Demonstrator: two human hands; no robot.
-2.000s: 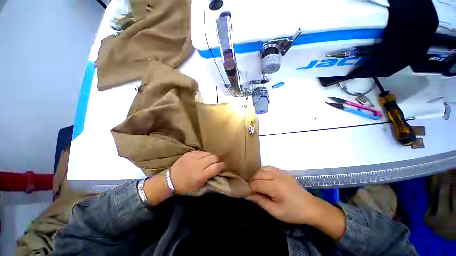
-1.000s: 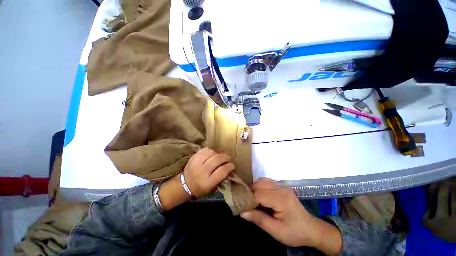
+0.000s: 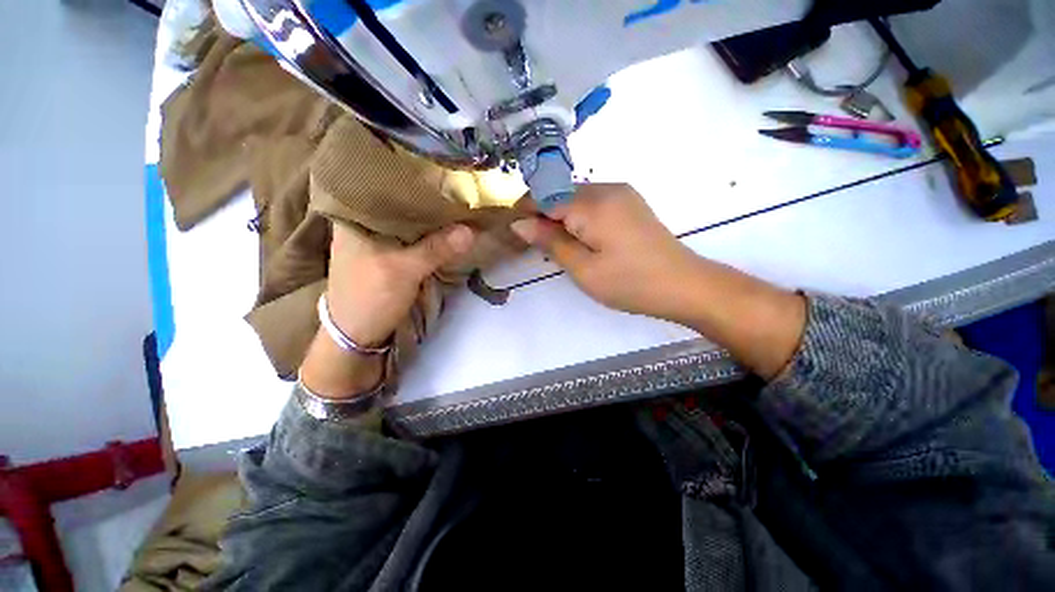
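A khaki garment piece (image 3: pixel 388 179) lies bunched on the white machine table, its edge under the lit needle area of the sewing machine (image 3: pixel 694 26). My left hand (image 3: pixel 376 272) grips the cloth left of the needle, thumb on top, fingers partly hidden by the cloth. My right hand (image 3: pixel 613 249) pinches the cloth's edge just in front of the grey-blue guard (image 3: pixel 547 168). A short strip of the cloth's edge (image 3: pixel 488 289) shows between my hands. The needle tip itself is not clear.
Two thread snips with pink and blue handles (image 3: pixel 862 137) and a black-and-yellow screwdriver (image 3: pixel 963 145) lie at the right. A measuring tape (image 3: pixel 578 385) runs along the front edge. More khaki cloth (image 3: pixel 214 127) lies far left. A red pipe (image 3: pixel 81 472) is at lower left.
Both hands have moved up towards the needle with the cloth. The cloth's edge is now turned and gathered at the foot instead of hanging over the front edge. The view has moved closer.
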